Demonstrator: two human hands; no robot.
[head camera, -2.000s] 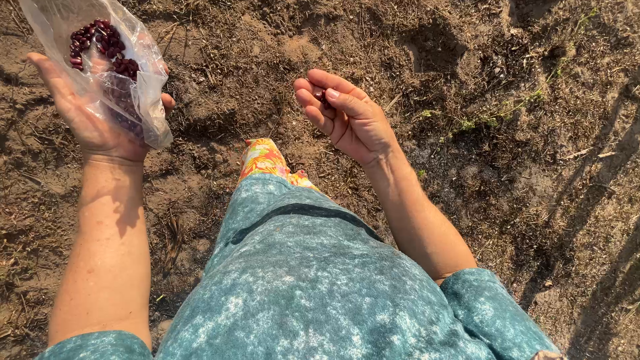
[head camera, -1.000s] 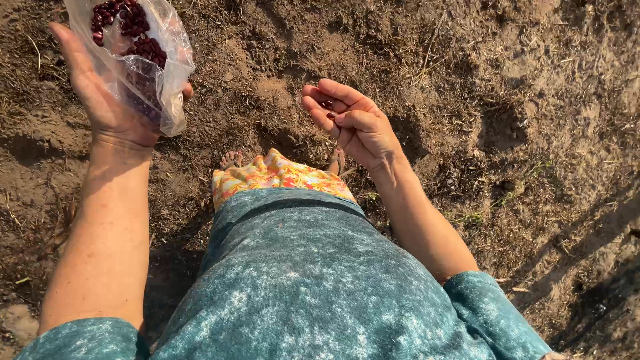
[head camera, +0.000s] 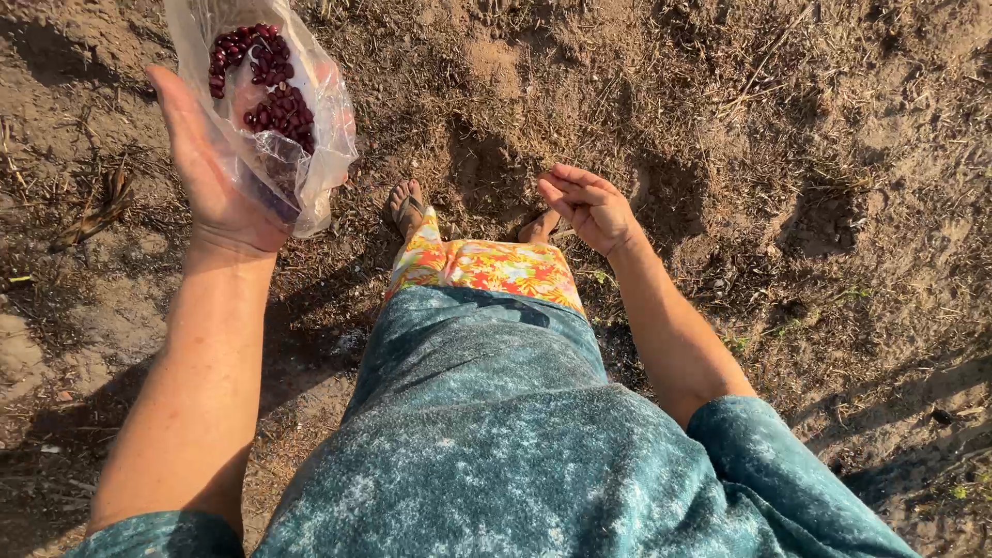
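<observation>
A clear plastic bag (head camera: 325, 155) with dark red beans (head camera: 280, 116) inside rests on the palm of my left hand (head camera: 213, 186) at the upper left. The thumb stands out to the left of the bag, and the other fingers are partly hidden behind the plastic. My right hand (head camera: 587, 205) is held above the ground, right of the middle, with its fingers curled and the fingertips close together. No bean shows between these fingers now; whether any is hidden inside them I cannot tell.
Dry, uneven soil (head camera: 496, 70) with straw bits and small hollows surrounds my feet. One sandalled foot (head camera: 405, 208) and part of the other (head camera: 539, 227) show beyond the orange patterned cloth (head camera: 496, 267). A dried leaf or husk (head camera: 97, 213) lies at the left.
Dark beans were visible at my right fingertips in the earlier frames and are not seen there now. Both feet now show more plainly. The view has shifted over the ground.
</observation>
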